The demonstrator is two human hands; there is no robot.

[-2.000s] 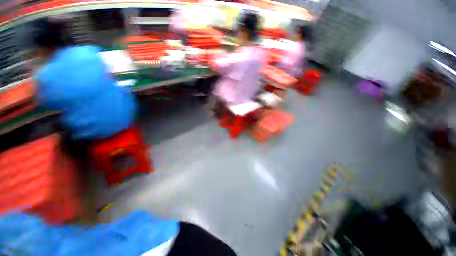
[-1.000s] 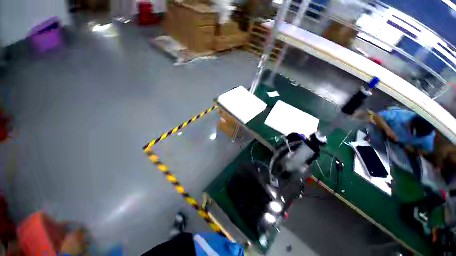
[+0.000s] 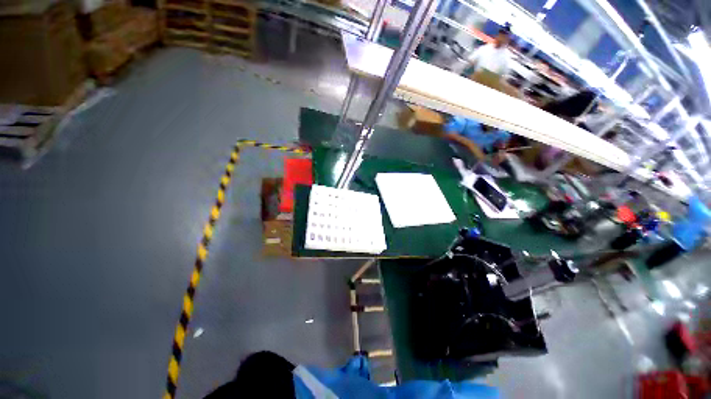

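Neither of my hands can be made out; only blue clothing and a dark shape show at the bottom edge. Nearest in front of me, a black box-like unit [image 3: 475, 300] with a grey arm-like part stands on a lower green surface. A white tray [image 3: 345, 221] with rows of small dark marks lies at the left end of the green-matted bench [image 3: 425, 248]. A plain white sheet or tray [image 3: 414, 199] lies to its right. Further right, a dark flat item [image 3: 489, 192] lies on white material.
A metal post [image 3: 382, 101] and long white shelf [image 3: 499, 109] rise over the bench. A red item [image 3: 296, 183] and carton [image 3: 277, 238] are by its left end. Yellow-black tape [image 3: 204, 241] marks the floor. People sit and stand beyond. Red stools [image 3: 663, 385] are lower right.
The view has swung right from the seated workers and red stools to the bench end. The bench, white trays and black unit now show more sharply, further left or lower.
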